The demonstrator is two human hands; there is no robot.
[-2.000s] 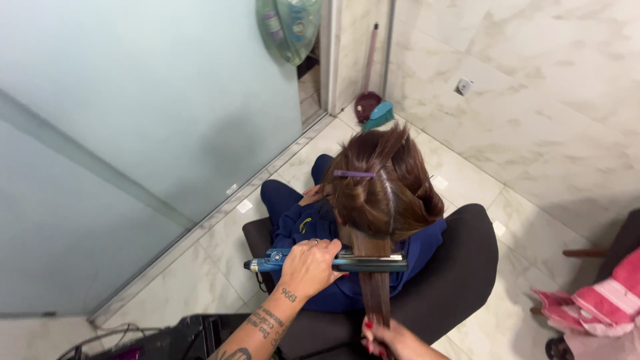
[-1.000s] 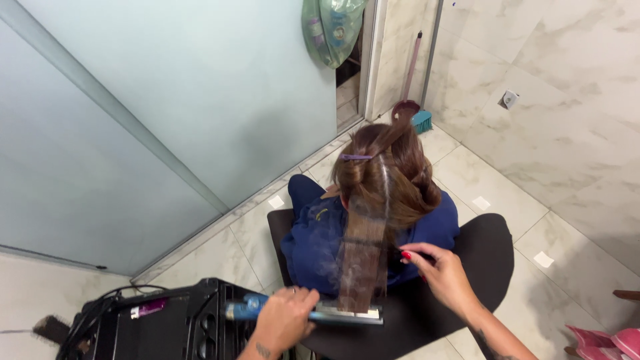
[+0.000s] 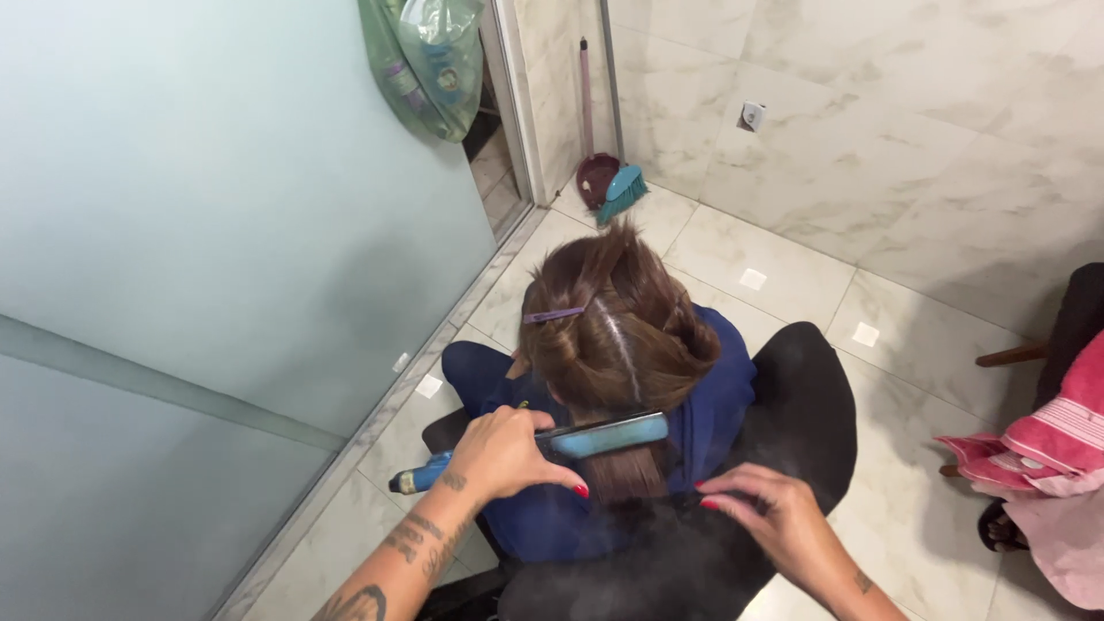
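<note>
A seated person in dark blue has brown hair [image 3: 621, 345] parted down the back of the head, with a purple hair clip [image 3: 554, 316] on its left side. Below the nape, a blue hair straightener [image 3: 608, 435] lies across a straight lock [image 3: 625, 476]; my left hand [image 3: 509, 453] grips it. Near the lock's lower end, my right hand [image 3: 763, 500] pinches a thin dark item, perhaps a comb [image 3: 687, 499], between thumb and forefinger. Faint smoke or steam hangs below the lock.
The person sits on a black chair [image 3: 806, 405]. A frosted glass door [image 3: 216, 216] stands at the left with a green plastic bag [image 3: 427, 69]. A teal broom [image 3: 623, 191] and a dustpan [image 3: 595, 179] lean in the corner. Pink towels [image 3: 1065, 440] are at the right.
The straightener was near the lock's lower end one second ago and is now up near the nape. Two seconds ago my right hand was at the lock's lower end.
</note>
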